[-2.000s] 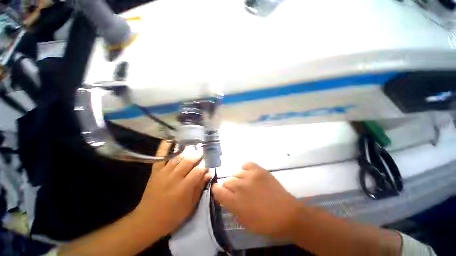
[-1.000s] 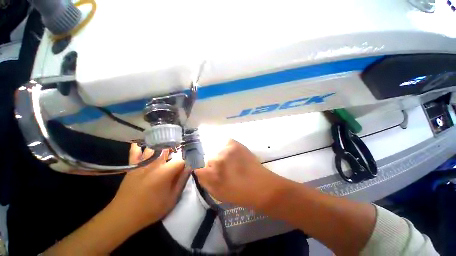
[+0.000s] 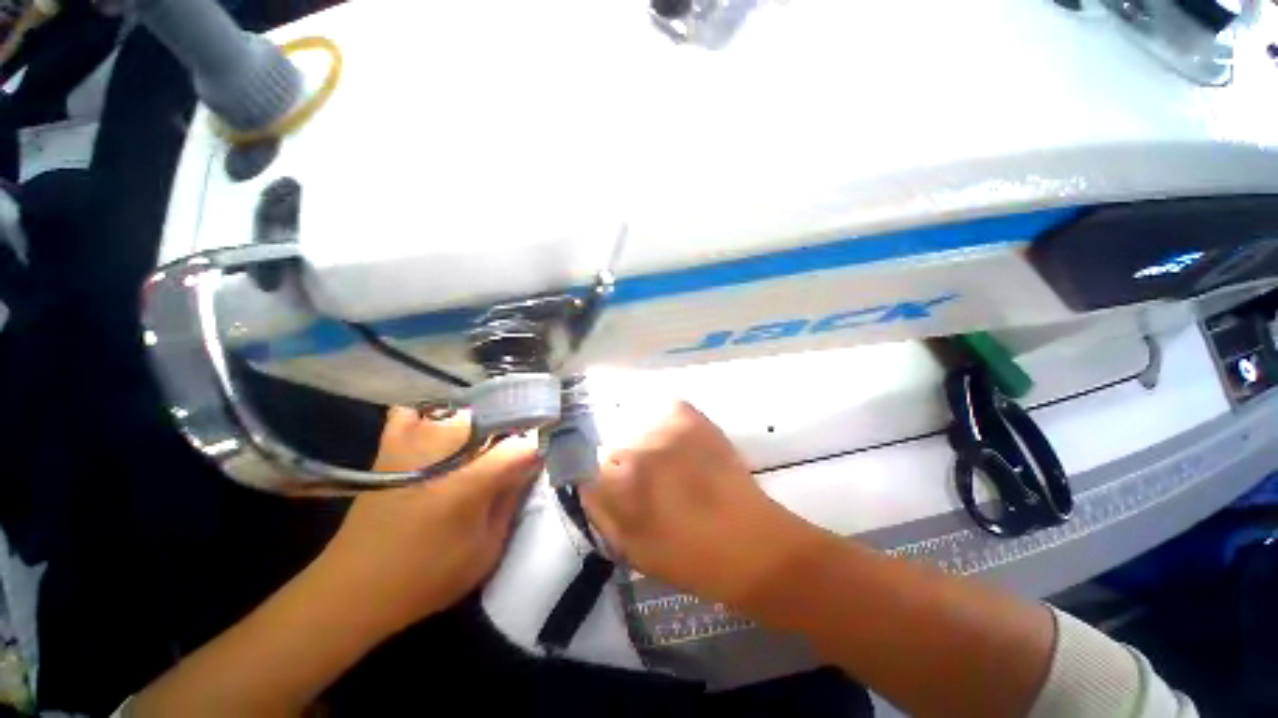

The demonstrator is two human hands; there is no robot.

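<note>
My left hand (image 3: 446,508) lies just left of the needle area, its fingers on the garment piece (image 3: 526,589), partly hidden behind the tension dial (image 3: 516,403). My right hand (image 3: 683,494) is just right of the grey cylinder (image 3: 573,452), fingers curled at the garment's edge. A dark strip (image 3: 575,508) runs between the hands below the cylinder. The garment shows a light inner face with a black band (image 3: 576,600), and black cloth at the left and toward the lap. The needle is hidden behind the cylinder and fingers.
The white machine head (image 3: 841,305) spans the top, with a chrome guard (image 3: 196,379) at its left end. Black-handled scissors (image 3: 1006,470) and a green tool (image 3: 995,365) lie right of my hands. A ruler strip (image 3: 939,554) follows the front edge. A control panel (image 3: 1170,255) is far right.
The view has shifted back and forth. The garment's light face and black band have come into view between the wrists. Both hands stay by the needle area, the right fingers still curled at the edge.
</note>
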